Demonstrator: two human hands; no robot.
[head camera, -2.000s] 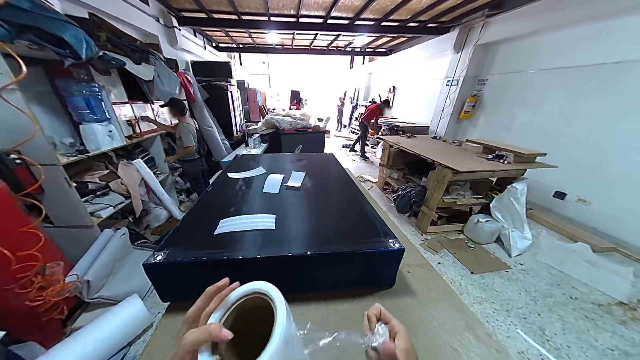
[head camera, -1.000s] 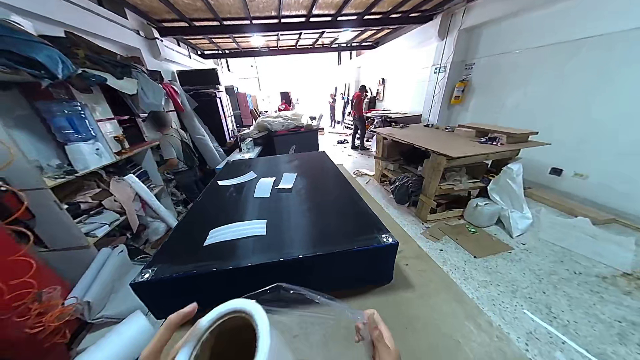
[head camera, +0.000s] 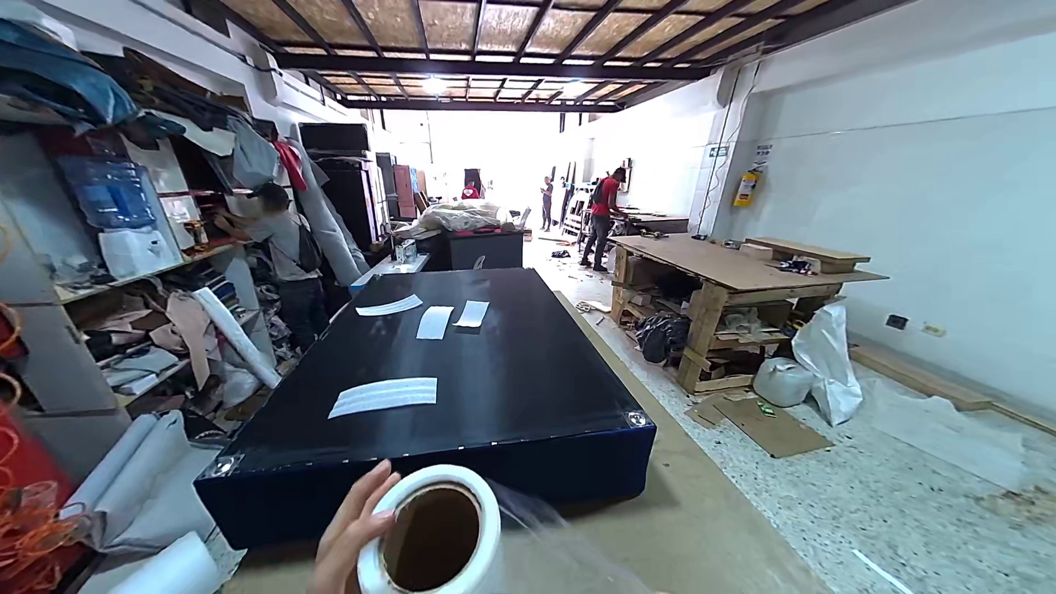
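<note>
My left hand (head camera: 355, 528) holds a roll of clear plastic stretch film (head camera: 487, 540) by its near end, fingers on the rim of the cardboard core. A loose sheet of the film (head camera: 553, 532) runs off the roll toward the lower right. My right hand is out of view, apart from perhaps a trace at the bottom edge. Beyond the roll lies a large dark upholstered bed base (head camera: 511, 388), with shiny pieces at its two near corners. Several pale strips, one of them a curved strip (head camera: 384, 397), lie on its top.
A tan work table (head camera: 701, 528) supports the base. Wooden workbench (head camera: 742, 268) at right, with bags and cardboard beside it. Left are crammed shelves (head camera: 157, 268), a person (head camera: 289, 256) near them, and an orange coiled hose (head camera: 33, 528). Another person (head camera: 604, 214) stands farther back.
My right hand, seen earlier pulling film out to the right of the roll, has dropped from view. The film sheet now slants toward the bottom edge.
</note>
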